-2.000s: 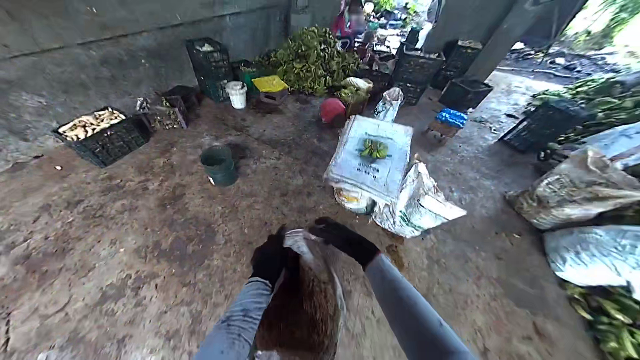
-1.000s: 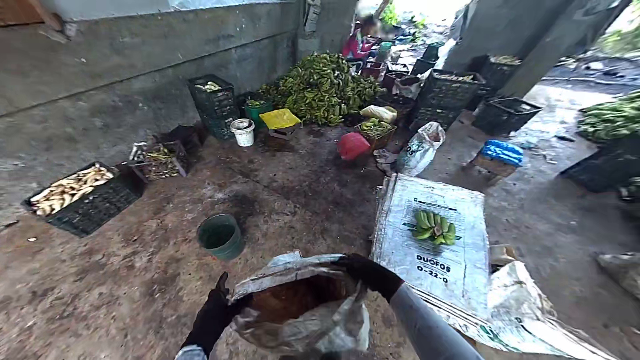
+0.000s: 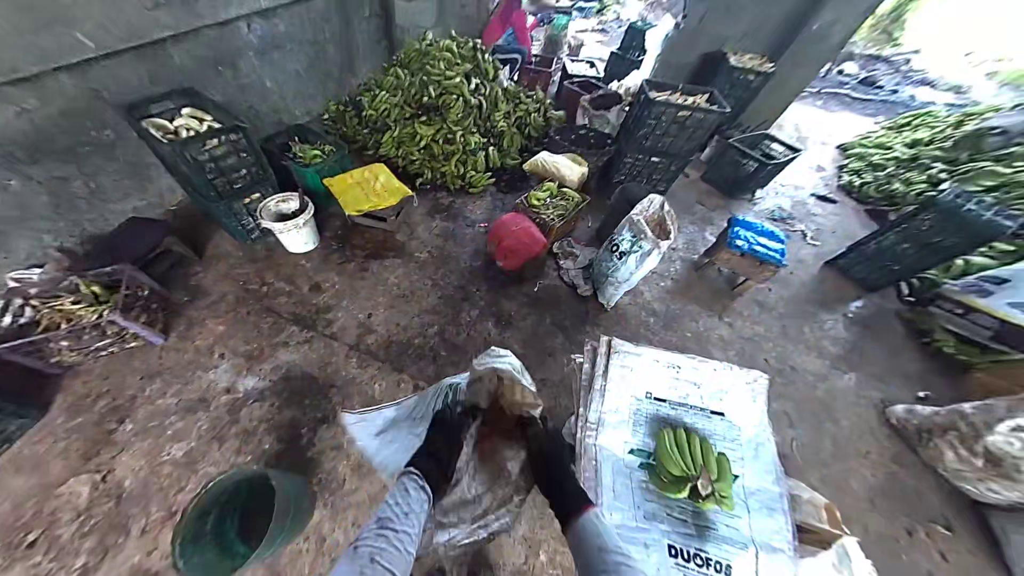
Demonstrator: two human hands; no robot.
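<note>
A white woven plastic sack, stained brown inside, is held up by its mouth between my two black-gloved hands. My left hand grips the left part of the rim, and a flap of the sack spreads out beyond it. On the right part of the rim my right hand is closed, its fingers partly hidden by the cloth. Beside it, a stack of flat woven sacks carries a hand of green bananas. A dark green bucket stands on the floor at lower left.
Behind are a heap of green bananas, a white bucket, a yellow-topped stool, a red rounded object, an upright sack and a blue-topped stool. Plastic crates line the wall. A person is at the back.
The sack's mouth, spread wide one second ago, is now narrower, and my hands are closer together. My left hand, apart from the rim with fingers spread then, now grips it. The view has shifted.
</note>
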